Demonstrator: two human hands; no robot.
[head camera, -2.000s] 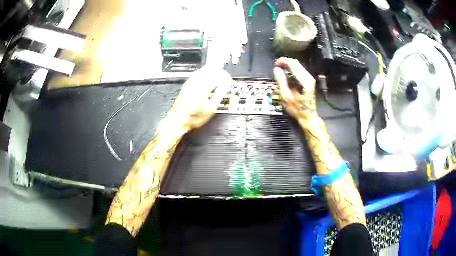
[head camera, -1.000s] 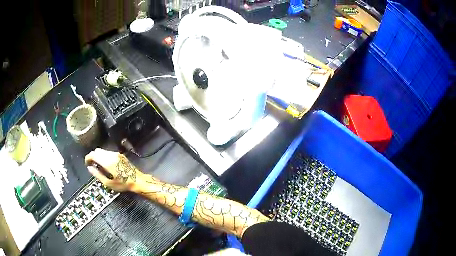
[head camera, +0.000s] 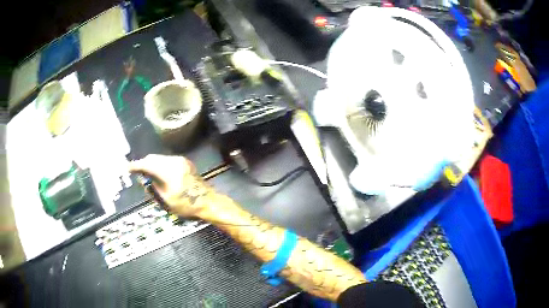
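Note:
A white PCB panel strip (head camera: 141, 234) with rows of small parts lies on the black ribbed mat (head camera: 198, 267) at lower left. My right hand (head camera: 171, 183) is over the back edge of the strip, fingers curled around a slim dark pen-like tool (head camera: 148, 185). The picture is blurred, and whether the tool's tip touches the strip cannot be told. My fingers hide part of the strip. My left hand is not in view.
A green-edged wire reel (head camera: 63, 195) stands on white paper at left. Behind are a round pot (head camera: 173, 108), green-handled cutters (head camera: 133, 84) and a black box (head camera: 247, 102). A white fan (head camera: 403, 102) stands right, above the blue tub (head camera: 481, 240) holding board strips. A red bin (head camera: 496, 189) is beyond.
The view has swung right, then partly back left. My left hand, at the strip's left end two seconds ago, has left the picture. My right hand stays near the strip with the dark tool.

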